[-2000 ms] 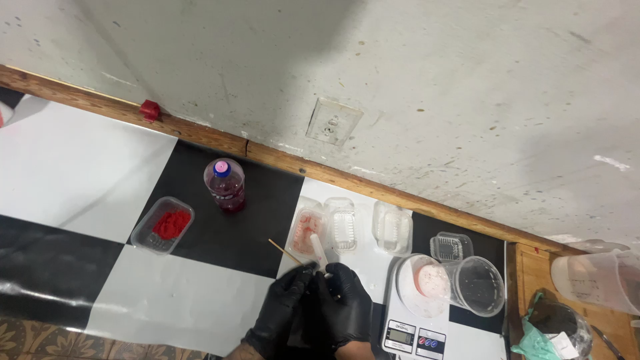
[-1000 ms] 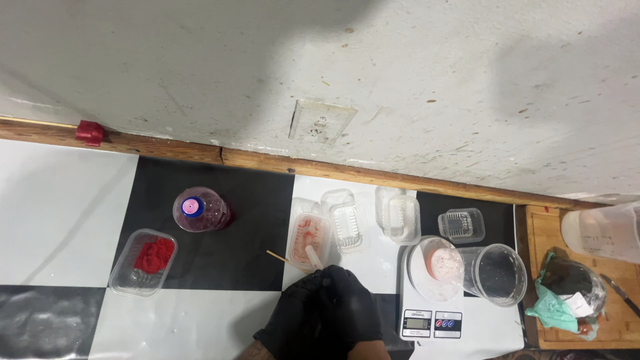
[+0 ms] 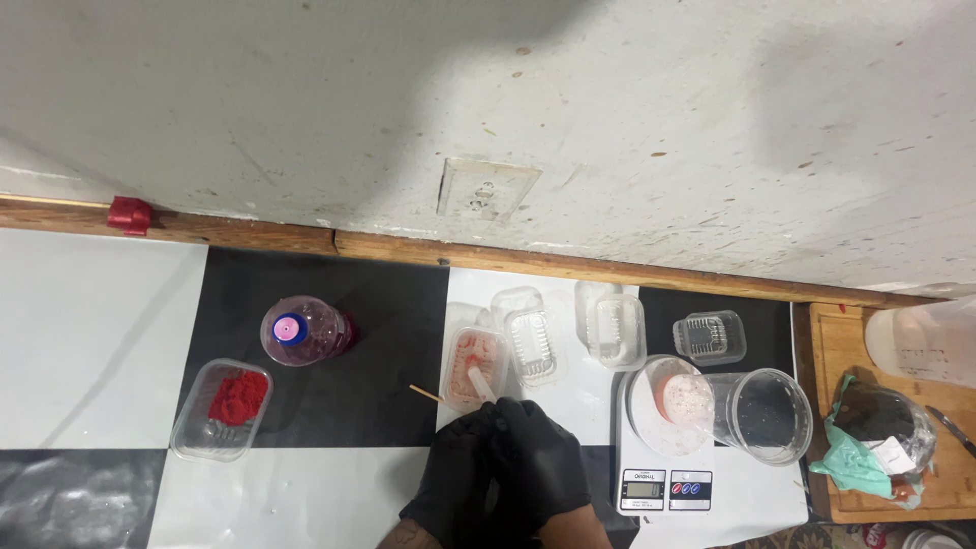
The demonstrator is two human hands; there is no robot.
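Both my hands wear black gloves and meet at the bottom centre. My left hand (image 3: 456, 465) has a thin wooden stick (image 3: 425, 393) sticking out past its fingers to the upper left. My right hand (image 3: 537, 450) is closed at the near end of a translucent whitish tube-like piece (image 3: 481, 383); which fingers grip it is partly hidden. The piece's far end lies over a clear plastic tray with reddish residue (image 3: 457, 358). Left of it are a bottle of purple liquid with a blue and pink cap (image 3: 290, 329) and a clear tray of red powder (image 3: 238, 398).
Clear empty trays (image 3: 532, 347) (image 3: 619, 332) (image 3: 709, 337) stand along the wall. A white digital scale (image 3: 663, 457) bears a container of pale pink material (image 3: 688, 400), beside a clear cup (image 3: 770, 417). A wooden board (image 3: 862, 492) at right holds a wrapped bundle (image 3: 884, 427), a jug (image 3: 926, 343) and a knife (image 3: 949, 428).
My hands stay together near the reddish tray, with the whitish piece and the stick showing throughout. The view has shifted, bringing more of the wooden board into sight.
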